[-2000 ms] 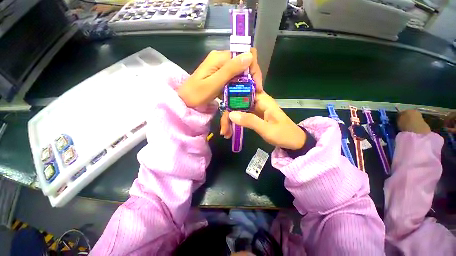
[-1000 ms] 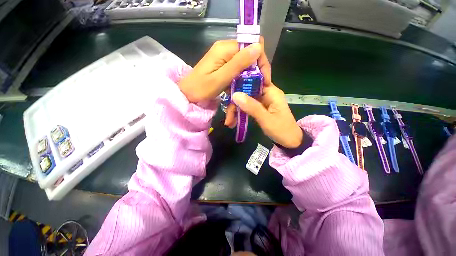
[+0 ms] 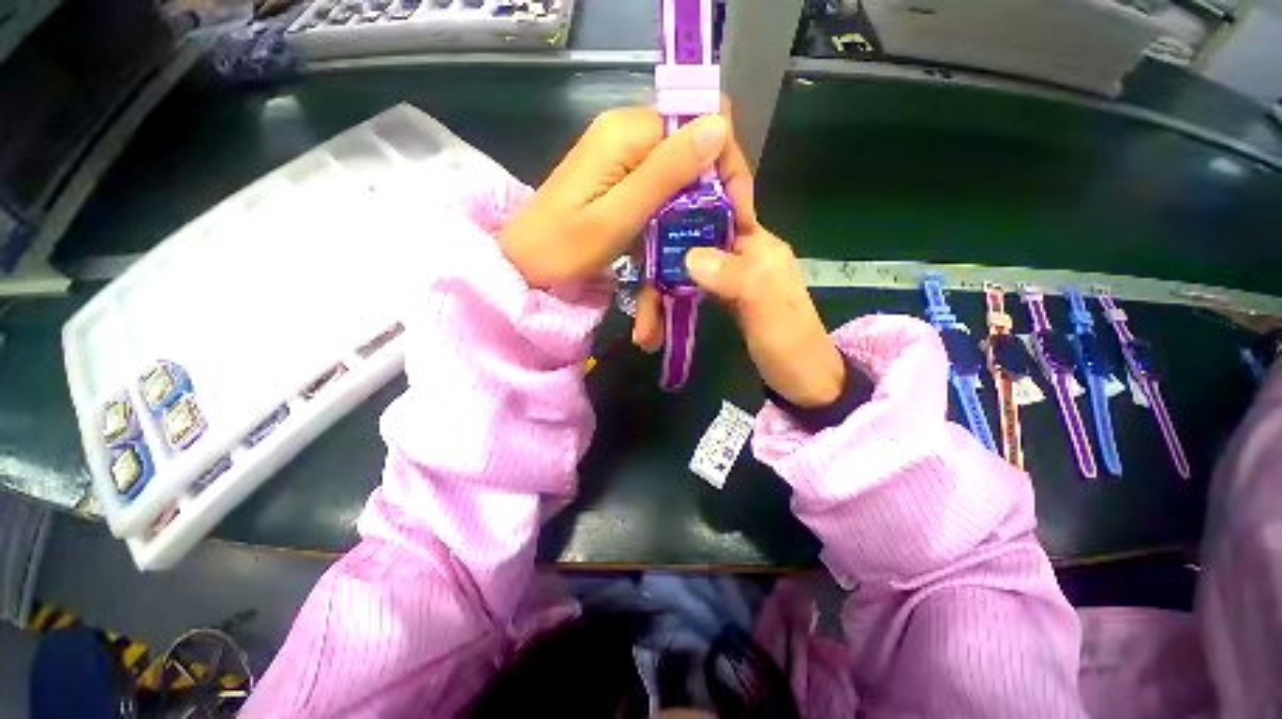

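Note:
A smartwatch (image 3: 678, 226) with a purple-and-white strap is held upright over the bench, its small square screen lit dark blue with pale text. My left hand (image 3: 605, 204) grips the strap just above the watch body, thumb in front. My right hand (image 3: 771, 302) is at the lower right of the body, its thumb on the screen's lower part; its other fingers are partly hidden behind the watch. The lower strap end hangs below the hands. A small white printed label (image 3: 721, 444) lies on the dark-green bench below.
A white tray (image 3: 267, 267) at the left holds several watch bodies, with a white sheet-like panel over part of it. Several strapped watches (image 3: 1052, 368) in blue, orange and purple lie at the right. A metal post (image 3: 766, 70) stands behind my hands. A neighbour's pink sleeve (image 3: 1244, 520) shows at far right.
The screen has gone from blue and green to dark blue with text. My right thumb has moved onto the screen. The neighbour's hand has left the watches at the right, where another strapped watch now shows.

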